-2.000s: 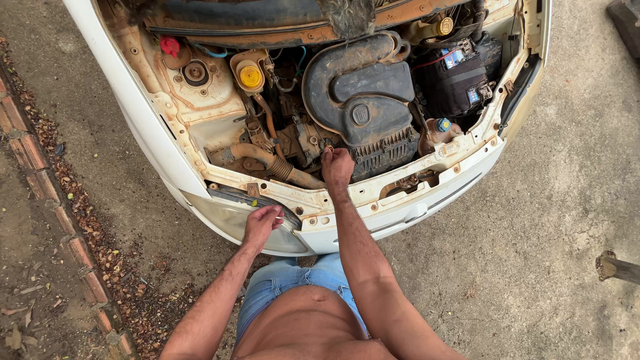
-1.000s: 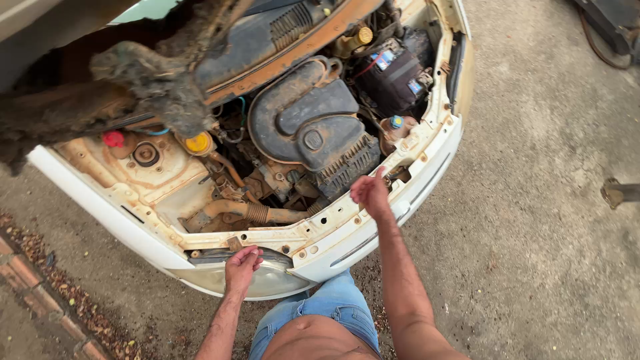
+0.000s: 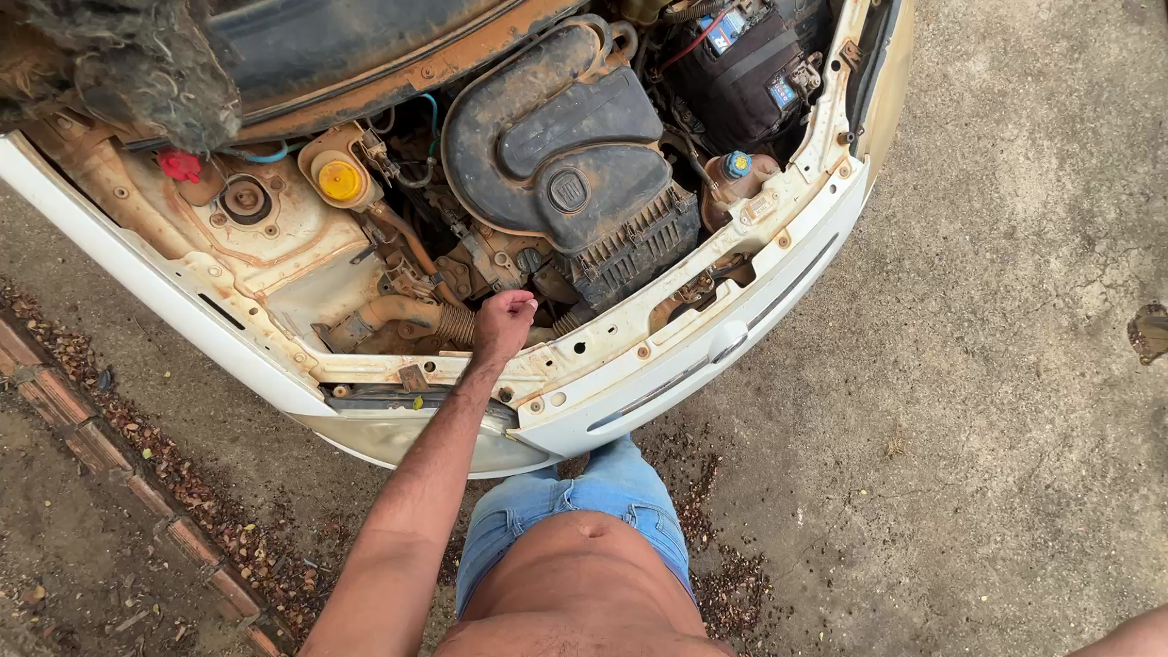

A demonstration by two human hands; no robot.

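Note:
My left hand (image 3: 506, 319) reaches over the front crossmember (image 3: 593, 343) of a white car, its fingers curled together above the engine bay; whether they hold something small cannot be told. Just left of it runs a corrugated intake hose (image 3: 456, 324). Up and to the right sits the dusty black air filter housing (image 3: 602, 182), bearing a Fiat badge. My right hand is out of view; only part of the right forearm shows in the bottom right corner. The headlight (image 3: 401, 436) lies partly behind my left forearm.
A battery (image 3: 739, 82) and a coolant tank with a blue cap (image 3: 736, 165) sit at the right of the bay. A yellow-capped reservoir (image 3: 339, 181) stands left. Torn fibrous lining (image 3: 146, 73) hangs at upper left. A brick edging (image 3: 100, 447) crosses the ground.
My left hand has moved from beside the headlight to over the engine bay. My right hand, earlier at the crossmember, has withdrawn out of view. The view has shifted closer to the car.

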